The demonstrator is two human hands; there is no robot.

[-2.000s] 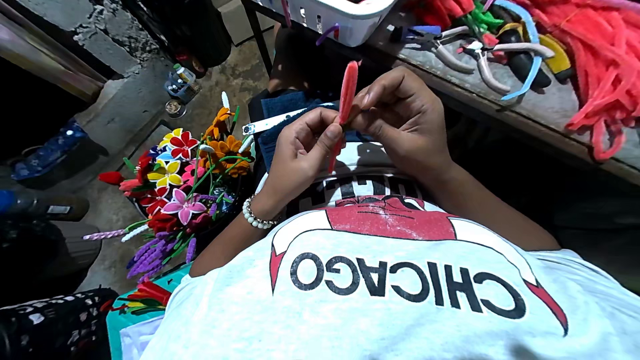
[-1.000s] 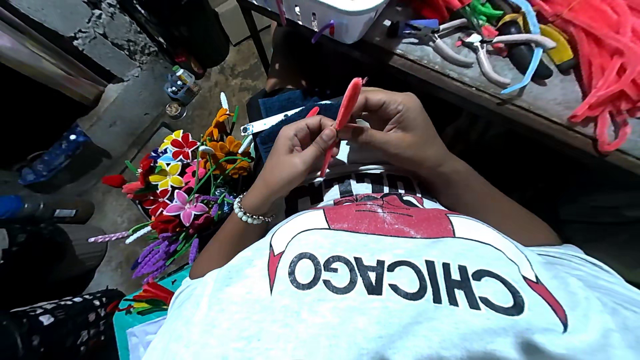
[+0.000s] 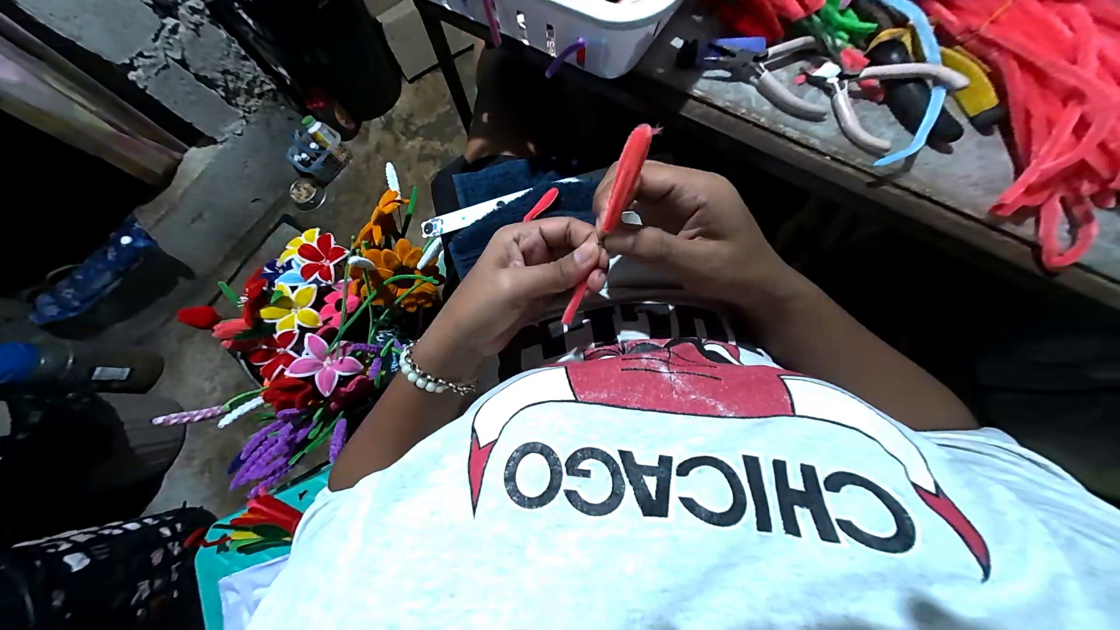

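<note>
Between my hands is a coral-red pipe-cleaner piece (image 3: 626, 179) with one thick loop upright and narrower ends pointing down and to the left. My left hand (image 3: 544, 273) pinches it near its lower middle between thumb and fingers; a beaded bracelet is on that wrist. My right hand (image 3: 687, 223) holds the piece from the other side, thumb and forefinger at the base of the thick loop. The fingertips of both hands nearly meet there and hide the join. A white strip (image 3: 477, 213) lies on dark blue cloth behind my left hand.
To the left stands a bunch of pipe-cleaner flowers (image 3: 322, 363). On the table at the upper right are pliers (image 3: 847, 109), a light blue strip (image 3: 927, 105) and a heap of coral-red pipe cleaners (image 3: 1041, 105). A white plastic basket (image 3: 604, 39) sits at the table's corner.
The red piece has tilted from nearly upright to leaning right at its top, and a narrow red end now shows beyond my left hand. Both hands stay close together on it.
</note>
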